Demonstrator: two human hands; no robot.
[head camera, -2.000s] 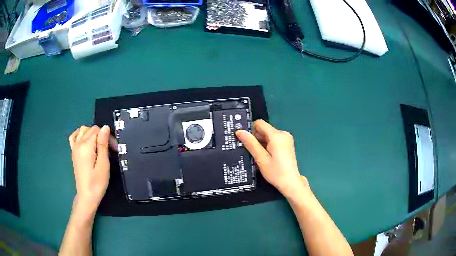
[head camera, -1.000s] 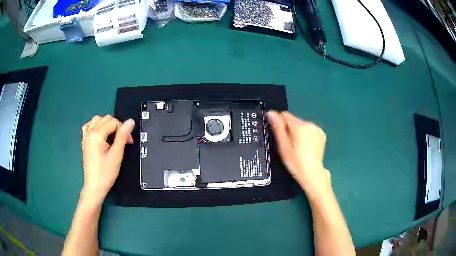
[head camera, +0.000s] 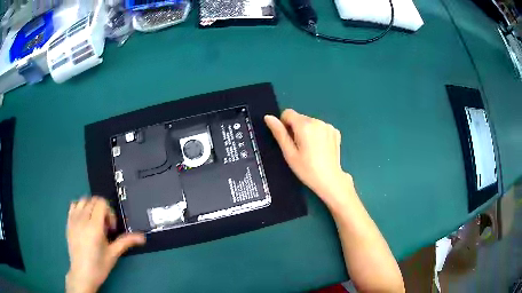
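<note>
The open laptop chassis (head camera: 154, 197) lies on the black foam work mat (head camera: 289, 200), turned slightly. The round silver cooling fan (head camera: 194, 150) sits in its upper middle, with the dark battery (head camera: 220, 186) with white print at the right. My left hand (head camera: 94, 237) is blurred at the chassis's lower left corner, thumb and fingers apart, holding nothing. My right hand (head camera: 312, 146) is over the mat's right edge, beside the chassis and apart from it, with nothing seen in it; its curled fingers are partly hidden.
At the back are a label sheet (head camera: 74, 48), a blue parts bin (head camera: 31, 37), a screw tub (head camera: 161, 16), a screw tray (head camera: 237, 10), an electric screwdriver (head camera: 303, 14) and a foam sheet stack (head camera: 380, 12). Another laptop (head camera: 482, 147) on a mat lies at right; a mat edge shows at left.
The camera view has shifted and tilted. My left hand has moved down from the chassis's left side to its lower left corner. My right hand has drawn away from the right edge.
</note>
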